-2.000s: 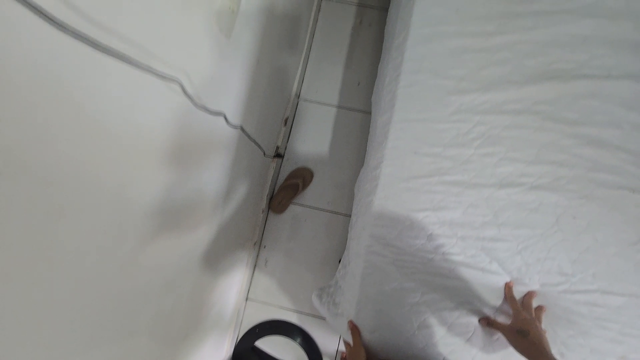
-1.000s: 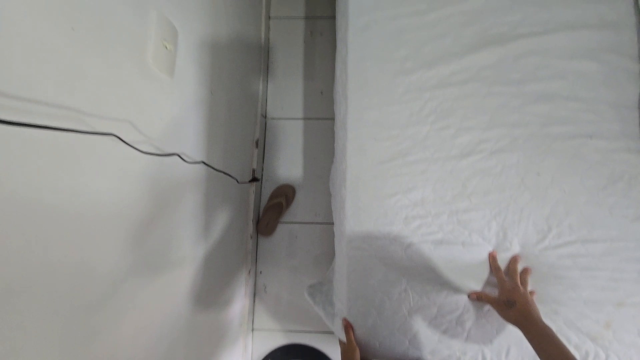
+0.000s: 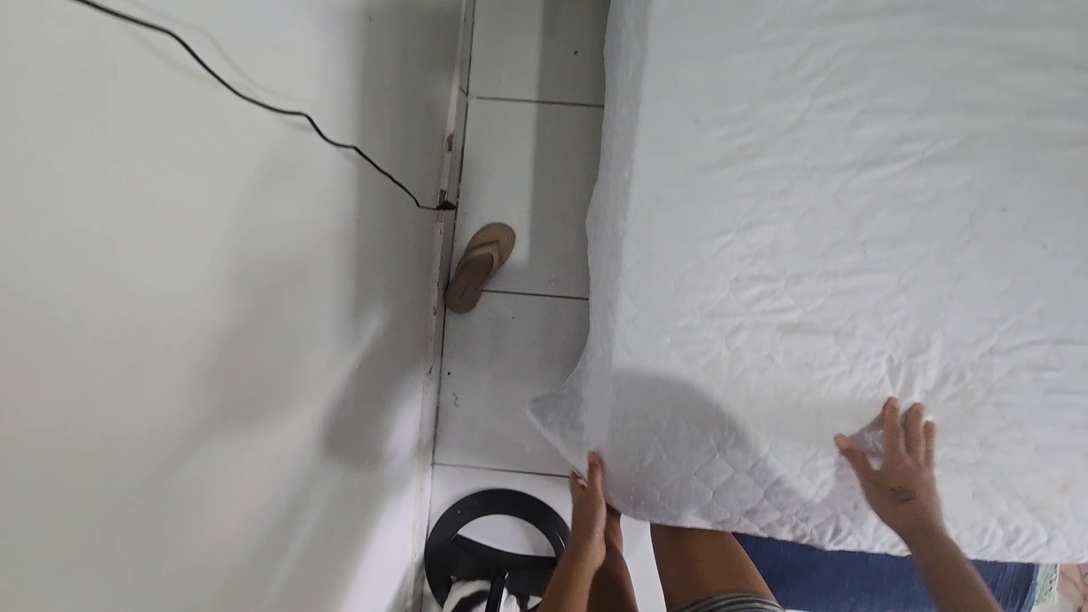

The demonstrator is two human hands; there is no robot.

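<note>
A white quilted cover (image 3: 816,212) lies over a bed or mattress and fills the right side of the head view, with wrinkles around the middle. At its near left corner my left hand (image 3: 591,501) touches the cover's edge, thumb or finger on top; the rest of its fingers are partly hidden, so the hold is unclear. My right hand (image 3: 901,476) rests on top near the front edge, fingers spread and nothing held. A pointed flap of the cover (image 3: 557,412) sticks out past the left side, just beyond my left hand.
A brown flip-flop (image 3: 480,268) lies on the white tile floor (image 3: 518,374) between bed and wall (image 3: 212,297). A black cable (image 3: 310,119) runs down the wall. A round black object (image 3: 442,535) stands at bottom left. Dark blue fabric (image 3: 790,569) shows below the bed's front edge.
The view has shifted, and my legs and the blue fabric now show below the cover. Both hands have stayed at about the same places on the cover.
</note>
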